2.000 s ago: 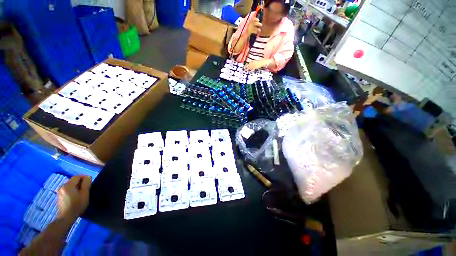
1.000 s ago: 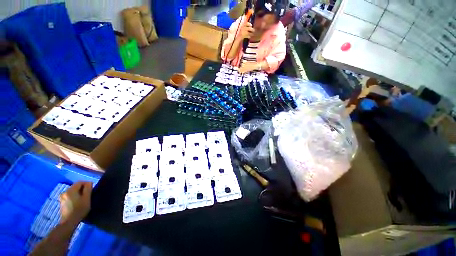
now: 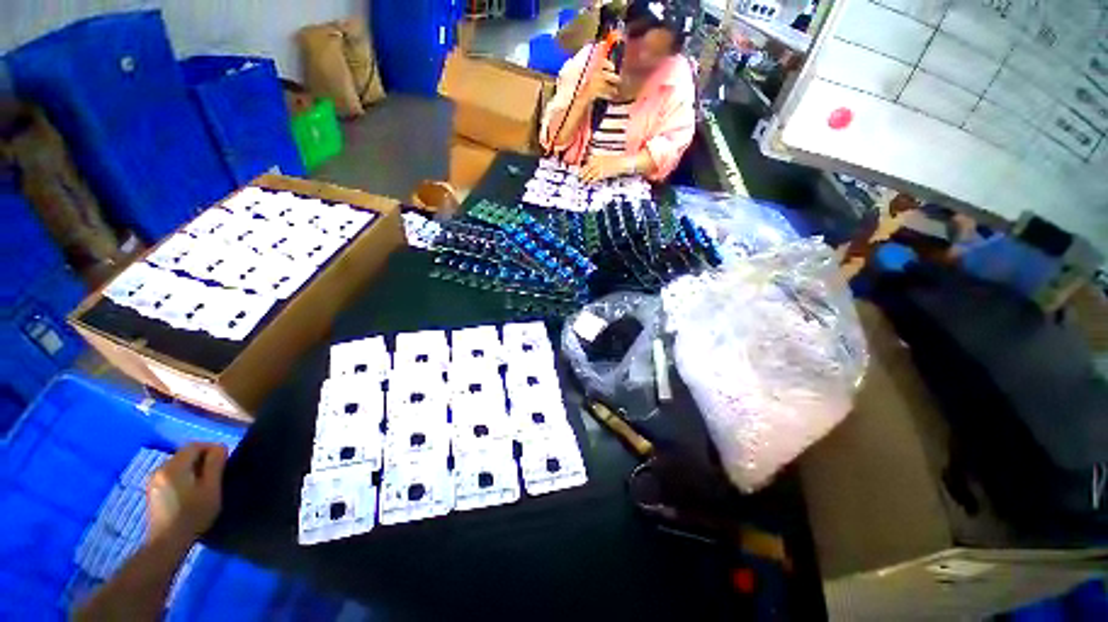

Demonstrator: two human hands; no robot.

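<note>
White plastic housings [image 3: 418, 445], each with a dark middle, lie in a grid of rows on the black table [image 3: 486, 561]. My left hand [image 3: 185, 488] is at the table's left edge, left of the grid and over the blue tote. Its fingers are curled; whether it holds anything small is hidden. My right hand is not in the picture.
The blue tote [image 3: 49, 456] holds stacked white housings. A brown carton [image 3: 318, 261] of housings stands at the back left. Circuit boards [image 3: 523, 253], a small bag [image 3: 614, 352], a large clear bag [image 3: 772, 365] and a yellow-brown tool [image 3: 621, 428] lie beyond and right. A person sits opposite.
The view has shifted slightly from the earliest frame. My left hand stays at the table's left edge, and the housing grid looks unchanged.
</note>
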